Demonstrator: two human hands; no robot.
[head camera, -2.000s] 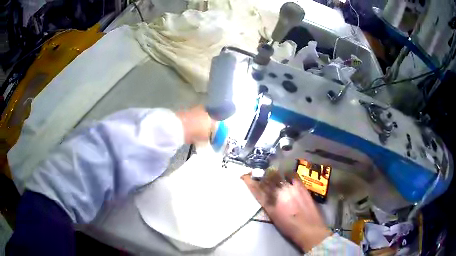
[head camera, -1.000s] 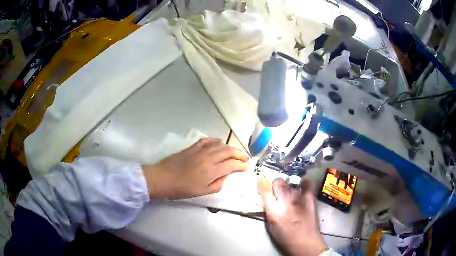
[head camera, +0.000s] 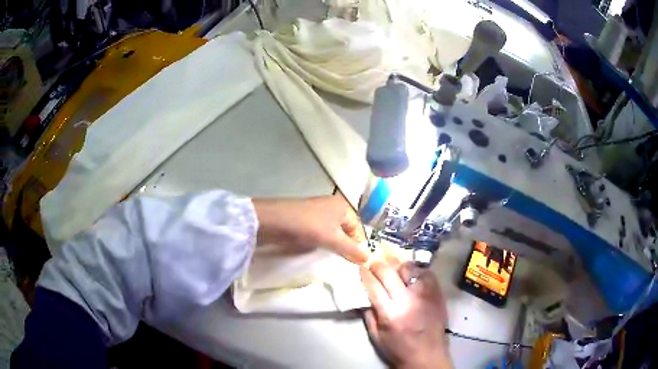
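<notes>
A cream-white cloth piece (head camera: 288, 279) lies folded on the table in front of the needle area, under and beside my hands. My left hand (head camera: 328, 225) pinches its edge just left of the presser foot. My right hand (head camera: 405, 306) holds the same edge from the near side, and the fingertips of both hands almost touch. The needle area (head camera: 393, 227) is bright with lamp glare, so the needle itself is not clear. A narrow cream strip (head camera: 310, 133) runs from the back of the table to the needle.
A larger cream cloth (head camera: 151, 108) lies at left over yellow-brown shiny wrap (head camera: 79, 104). Crumpled cloth (head camera: 339, 58) is heaped behind. The lamp (head camera: 388, 130) and machine head (head camera: 534, 166) stand at right, with a phone-like display (head camera: 489, 272) on the bed and scraps (head camera: 577, 354) at lower right.
The cloth piece was spread flat, then lay under my left hand, and is now folded toward the near side. My left hand has gone from lying flat to pinching near my right fingertips.
</notes>
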